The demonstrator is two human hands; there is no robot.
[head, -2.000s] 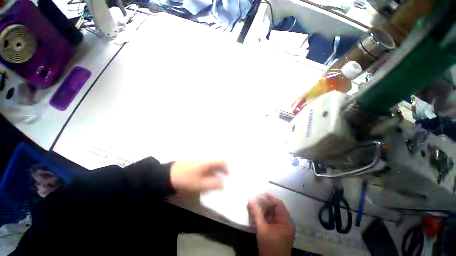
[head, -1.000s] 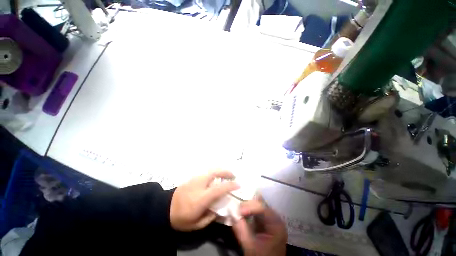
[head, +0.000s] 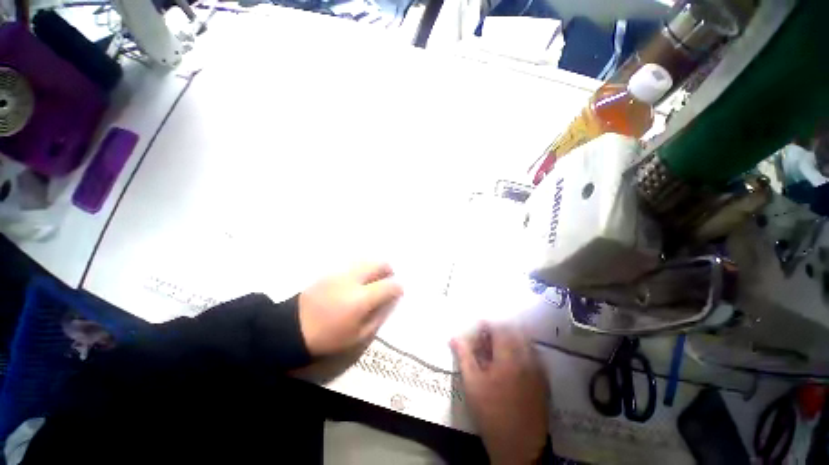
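Observation:
A pale fabric piece with a dark curved lower edge lies on the white table in front of me, mostly lost in glare. My left hand is at its left side, fingers together on it. My right hand is at its right side, slightly blurred, thumb and fingers pinched at its edge. The sewing machine head stands just beyond and right of my right hand, with bright glare at the needle area.
Black-handled scissors, a blue stick and a dark phone lie right of my right hand. An orange drink bottle stands behind the machine head. A purple case lies far left. A blue basket is lower left.
The fabric was bunched between both hands near the table's front edge. It now lies flatter and farther forward. My hands have moved apart, the left one forward.

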